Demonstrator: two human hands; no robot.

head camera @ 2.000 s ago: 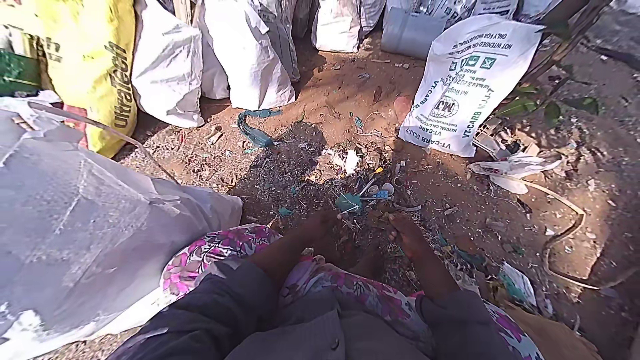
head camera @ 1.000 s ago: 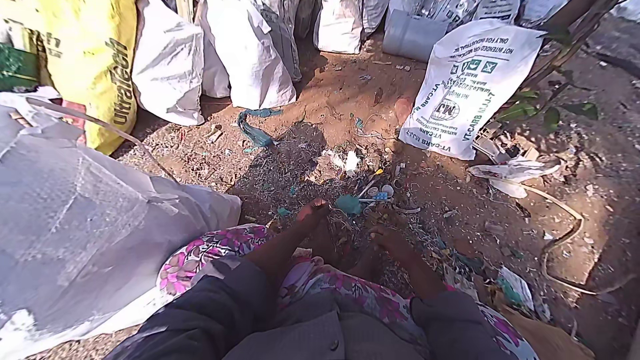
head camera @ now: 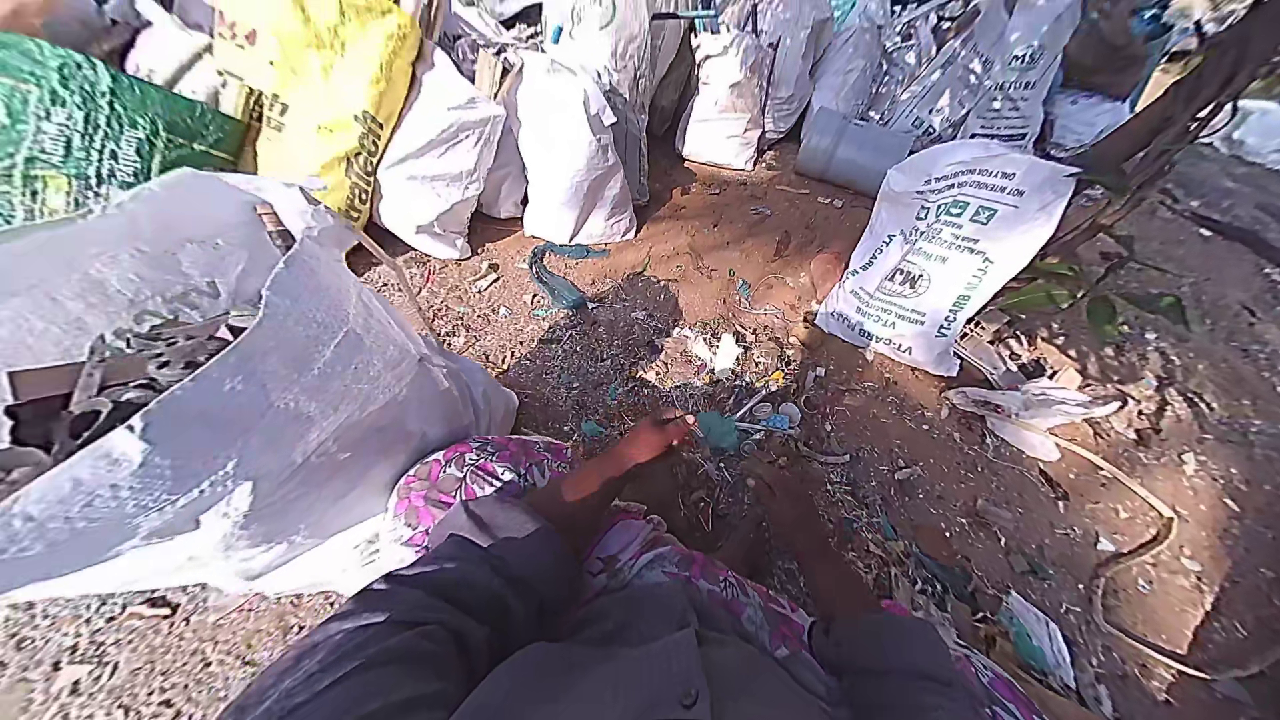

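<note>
My left hand (head camera: pixel 655 438) is low over the littered ground, its fingertips beside a green scrap (head camera: pixel 717 431); whether something small is pinched there cannot be made out. To its right, my right hand (head camera: pixel 775 485) is in shade, close to the ground, its fingers too dark to read. Just beyond the hands lie a small blue piece (head camera: pixel 776 422), round cup-like bits (head camera: pixel 789 412), thin white sticks and a yellow-tipped piece (head camera: pixel 774 380). A white scrap (head camera: pixel 725 354) rests farther ahead.
A large open white woven sack (head camera: pixel 330 430) of scrap stands at left. Filled white sacks (head camera: pixel 570 150), a yellow sack (head camera: pixel 325 90) and a grey cylinder (head camera: pixel 853 150) line the back. A printed white sack (head camera: pixel 945 255), a branch (head camera: pixel 1170 90) and a bent cord (head camera: pixel 1150 490) are at right.
Both hands remain low by the green scrap. My left hand has shifted a little and now shows in brighter light than two seconds ago. The view has tilted slightly up.
</note>
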